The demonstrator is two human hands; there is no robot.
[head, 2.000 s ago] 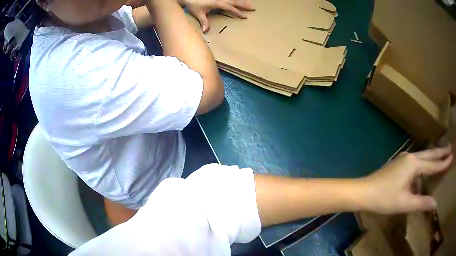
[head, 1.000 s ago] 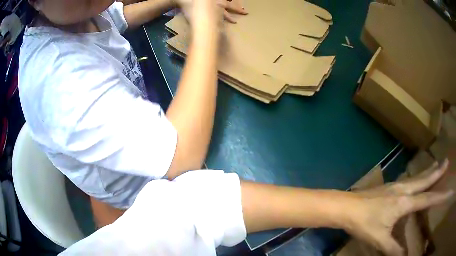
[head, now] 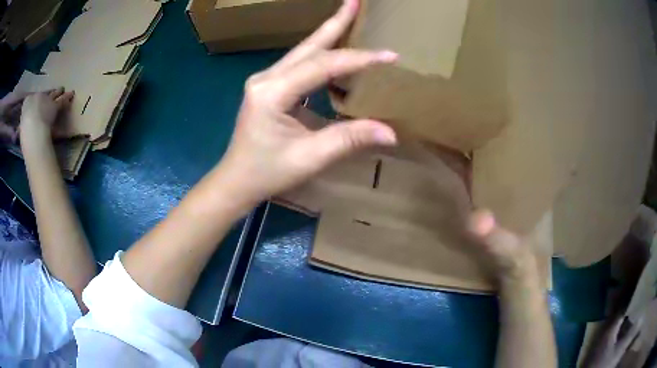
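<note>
A partly folded brown box [head: 425, 108] with its large lid panel [head: 576, 129] open is close to the camera, above the table. My left hand [head: 288, 129] is at its left end, fingers and thumb spread around the end wall. My right hand [head: 508, 251] is at its lower edge, thumb showing and the other fingers hidden behind cardboard. Below lies a stack of flat die-cut blanks [head: 403, 244] with dark slots, partly covered by the box.
A folded box [head: 252, 25] stands at the back. On the left, another person's hand [head: 47, 111] rests on a stack of blanks [head: 65, 65]. A gap runs between the two dark green tables [head: 166, 180]. More cardboard [head: 627, 309] is at the lower right.
The view has swung right, from the neighbour's table to my own stack. My left hand has moved from cardboard at the right edge to the raised box. My right hand has come into view.
</note>
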